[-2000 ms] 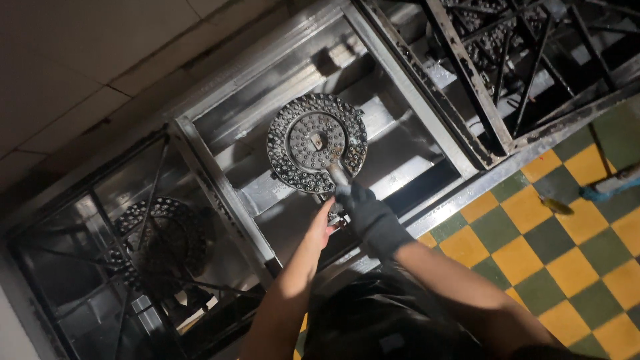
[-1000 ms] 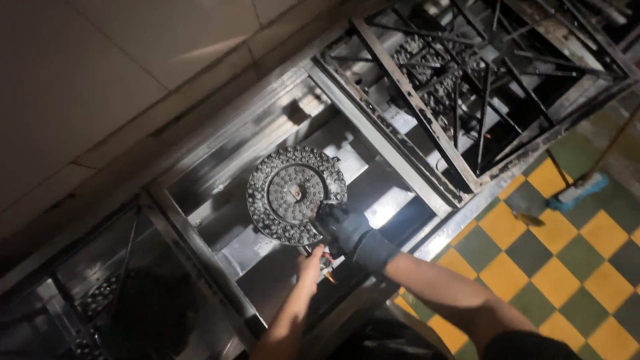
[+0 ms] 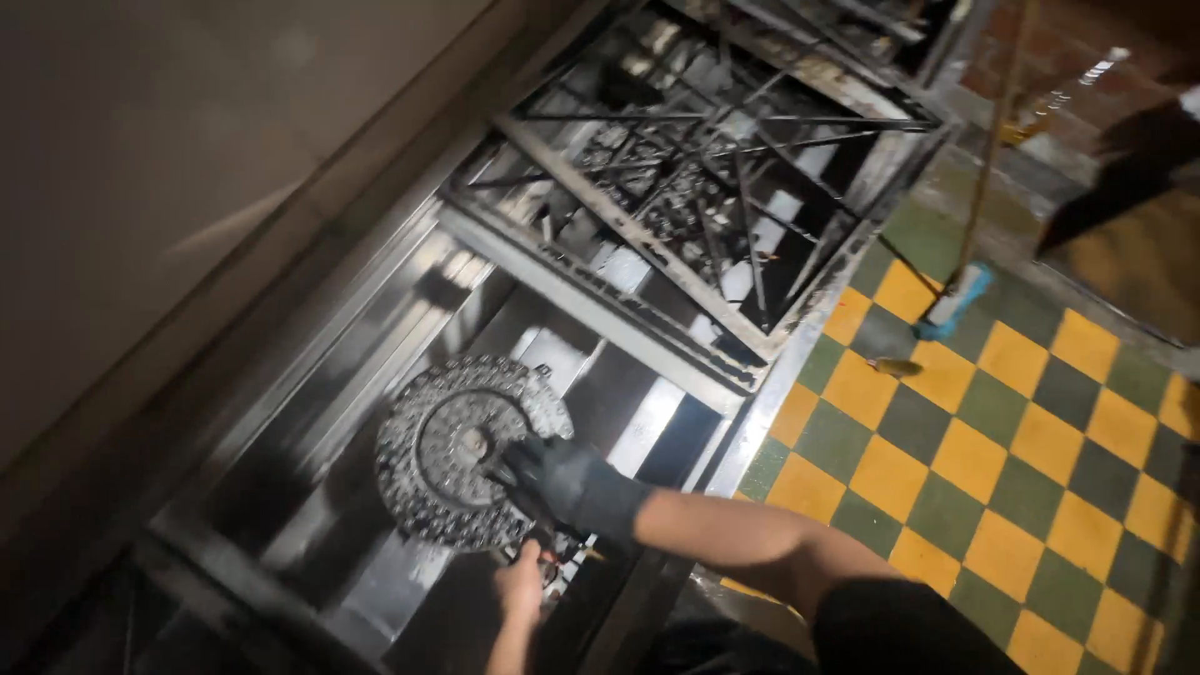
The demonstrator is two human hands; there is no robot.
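A round metal gas burner (image 3: 450, 455) with rings of raised ports sits in the open bay of a stainless-steel stove. My right hand (image 3: 572, 478), in a dark glove, lies over the burner's right side with its fingers on or just above the ports; blur hides whether it holds anything. Below the burner's lower edge, my bare left hand (image 3: 523, 577) has its fingers closed around a small part by the burner's neck, where something red shows. What that part is cannot be made out.
A blackened pot grate (image 3: 633, 220) covers the neighbouring burner. The tiled wall (image 3: 187, 141) runs along the stove's back. On the yellow and green checkered floor (image 3: 881, 450) stand a blue broom or brush head (image 3: 954, 300) and its long handle (image 3: 994, 141).
My gloved hand has moved from the burner's lower edge up onto its right side. The view has swung toward the neighbouring grate and the floor.
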